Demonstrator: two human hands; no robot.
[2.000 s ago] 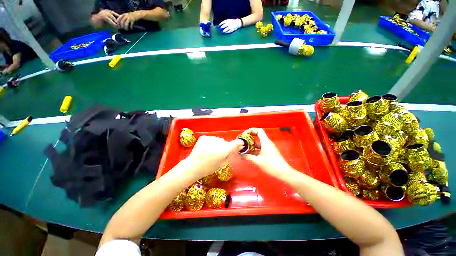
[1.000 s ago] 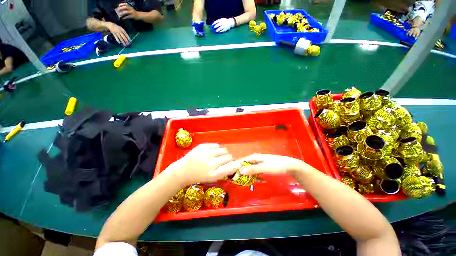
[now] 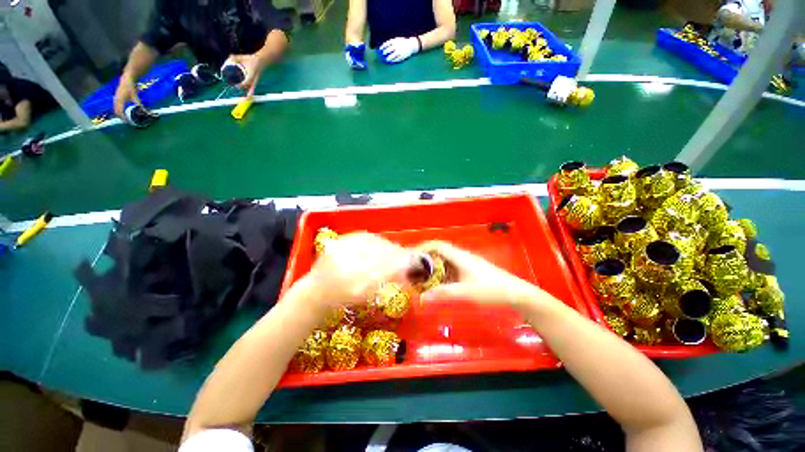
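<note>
My right hand (image 3: 472, 275) is closed around a gold shell (image 3: 434, 270) over the middle of the red work tray (image 3: 494, 346). The shell's dark round opening faces my left hand. My left hand (image 3: 360, 265) is blurred, its fingers close to that opening; whether they grip a liner cannot be seen. Several gold shells (image 3: 343, 346) lie in the tray's lower left, and one more (image 3: 326, 239) is partly hidden behind my left hand. A pile of black liners (image 3: 181, 274) lies left of the tray.
A red bin (image 3: 574, 269) heaped with gold shells stands at the right. Yellow cylinders (image 3: 159, 179) lie on the green line. Across it are blue bins (image 3: 521, 69), a white-and-gold body (image 3: 565, 91), a person handling dark cylindrical parts and a person with gloved hands (image 3: 400, 48).
The shell has turned in my right hand, so its opening shows again. My left hand has moved slightly up and left. The person opposite has reached towards the dark cylindrical parts.
</note>
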